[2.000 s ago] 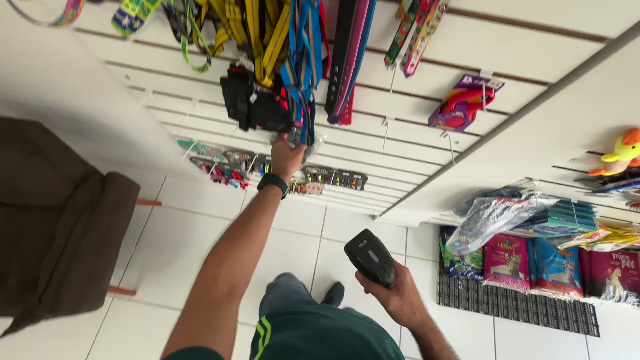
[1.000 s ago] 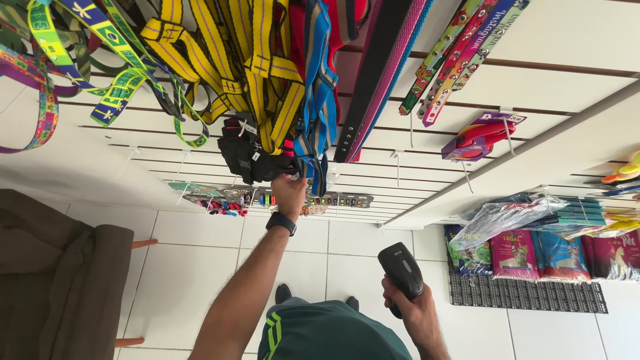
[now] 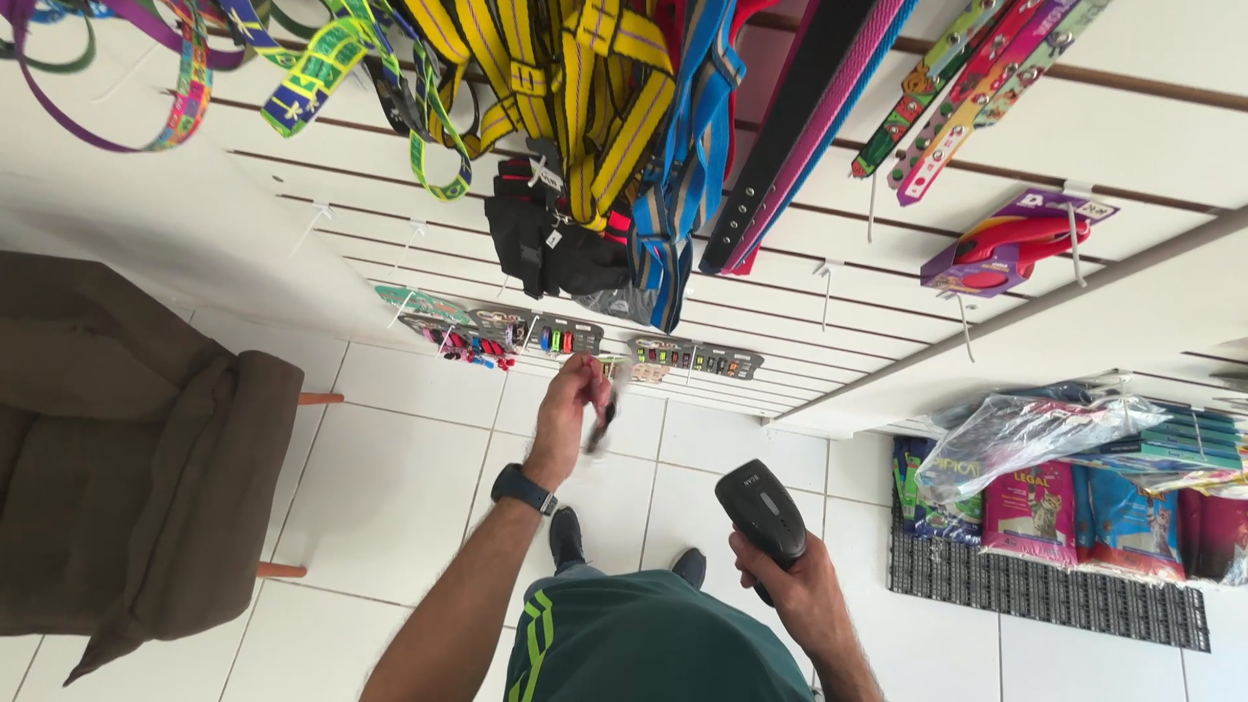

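My left hand [image 3: 569, 414], with a dark watch on its wrist, pinches a small blurred packet with something dark in it [image 3: 606, 414]; what it holds is too blurred to name. It is below the black harnesses [image 3: 546, 239] and blue striped straps [image 3: 673, 219] that hang from the slatted wall. Small carded items [image 3: 697, 359] hang low on the wall behind it. In my right hand [image 3: 799, 585] is a black handheld scanner [image 3: 762, 512], gripped by its handle with its rounded top upward in view. Yellow harnesses [image 3: 585, 97] hang above.
A brown armchair [image 3: 127, 448] stands at the left on the tiled floor. Hooks [image 3: 827, 273] stick out of the slatted wall, one with a red and purple package [image 3: 1009, 244]. Bagged goods [image 3: 1033, 507] sit on a black grate [image 3: 1053, 590] at the right.
My left hand has come away from the hanging black and blue straps, down toward my body, now with a small item in it. The scanner has stayed in my right hand.
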